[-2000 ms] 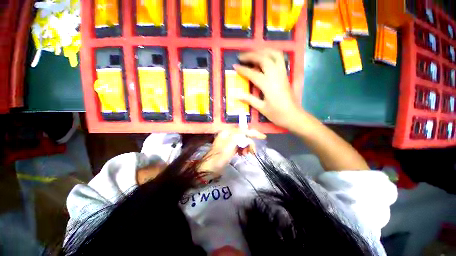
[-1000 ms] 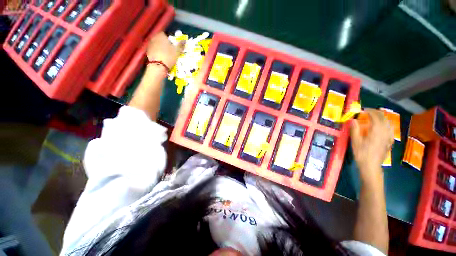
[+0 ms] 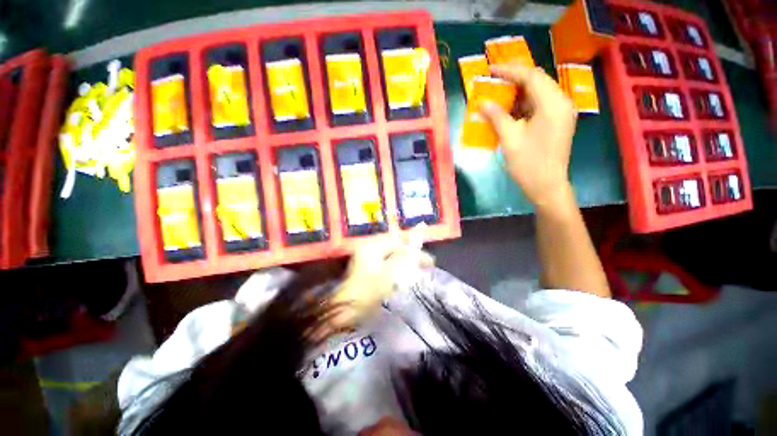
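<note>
The red foam tray [image 3: 298, 147] holds two rows of black phones. Nine have orange-yellow batteries in the middle. The phone at the near right [image 3: 415, 180] shows a dark recess and a silver-white patch, with no battery. My right hand [image 3: 538, 128] is right of the tray, thumb and fingers on an orange battery [image 3: 488, 115] among loose ones. My left hand [image 3: 379, 271] is blurred at the tray's near edge, below the right end. Something pale shows at its fingertips, but I cannot tell what it holds.
A heap of yellow-and-white pull tabs [image 3: 100, 128] lies left of the tray. Stacked red trays [image 3: 41, 162] stand at the far left. Right of my right hand are an orange battery stack [image 3: 582, 85] and another phone tray [image 3: 635, 183].
My left hand has come from the pull-tab heap to the tray's near edge. My right hand stays at the loose batteries, now gripping one in clear view. The view has turned and shifted.
</note>
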